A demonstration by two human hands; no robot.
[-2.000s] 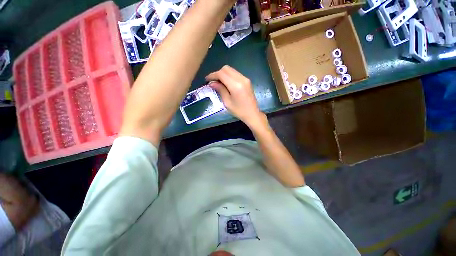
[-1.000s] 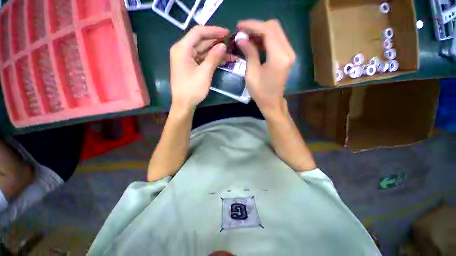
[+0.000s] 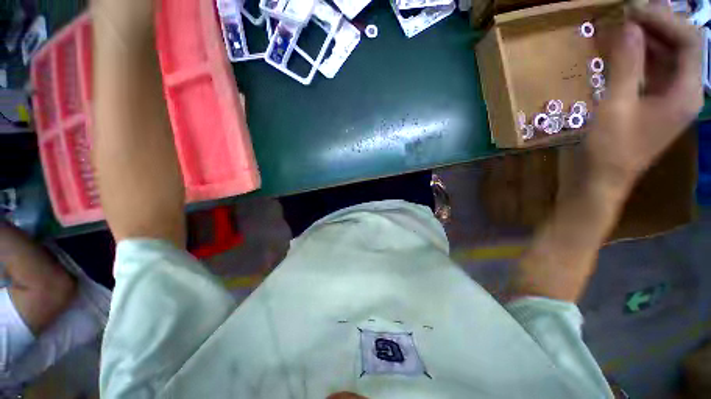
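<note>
My left forearm reaches up across the pink compartment tray (image 3: 210,117), and its hand is beyond the top edge of the picture. My right hand (image 3: 651,93) is raised over the right side of the open ring box (image 3: 503,93). It is blurred, and whether its fingers hold anything cannot be told. White rings (image 3: 553,122) lie along the box's near side, with more in a line up its right part. Loose white plastic frames (image 3: 300,43) lie in an overlapping pile at the back, right of the tray. A single white ring (image 3: 371,31) lies beside them.
Another white frame (image 3: 421,15) lies at the back centre of the dark green bench (image 3: 351,117). More white parts show at the right edge. A larger cardboard carton (image 3: 655,195) is below the bench edge at right. A neighbouring person's arm (image 3: 31,280) is at lower left.
My hands have parted from over the bench centre, the left up and left over the tray, the right to the ring box. The white frame between them is gone from there.
</note>
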